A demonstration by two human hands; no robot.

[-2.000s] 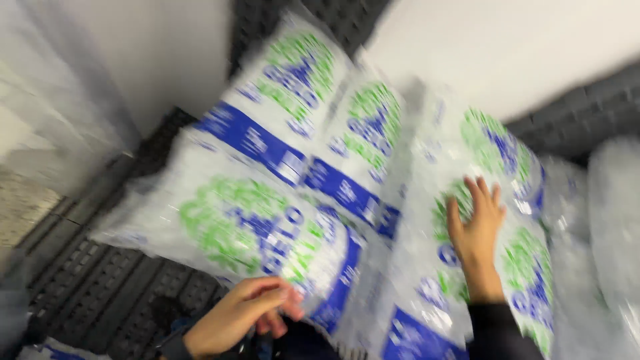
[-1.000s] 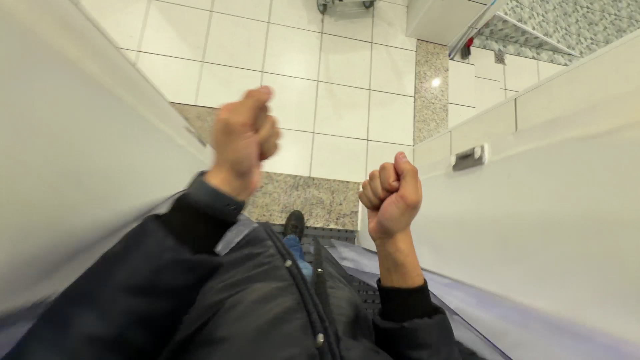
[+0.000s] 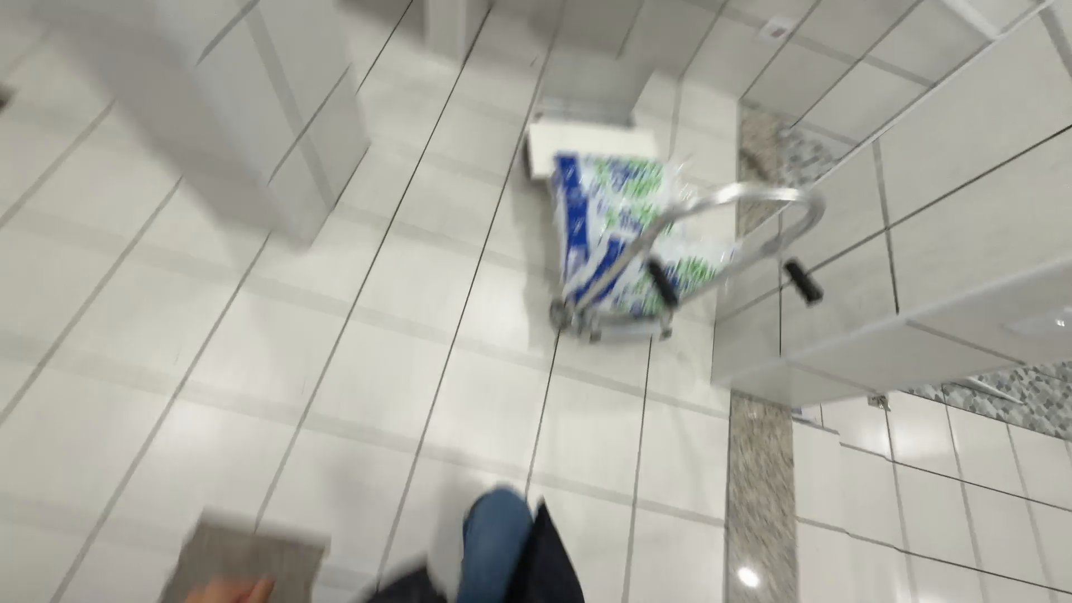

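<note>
Only the fingertips of my left hand [image 3: 230, 590] show, at the lower left edge, over a blurred grey-brown patch; whether they hold anything cannot be told. My right hand is out of the frame. Ahead on the tiled floor stands a hand truck [image 3: 737, 197] with a bent metal tube handle and black grips. Plastic bags of ice [image 3: 624, 201] with blue and green print lie stacked on or against it, beyond its wheels. Neither visible fingers nor sleeve touches the hand truck or the bags.
A white tiled pillar [image 3: 276, 126] rises at the upper left. A low white tiled wall [image 3: 888, 243] runs along the right, beside a granite strip [image 3: 760, 494] in the floor. A white block [image 3: 586, 142] lies behind the bags. My jeans-clad knee [image 3: 496, 536] shows at the bottom.
The view has moved from the ice bags on black slatted flooring, past a doorway, to the tiled floor with the hand truck. Both hands, fully visible earlier, have mostly left the frame.
</note>
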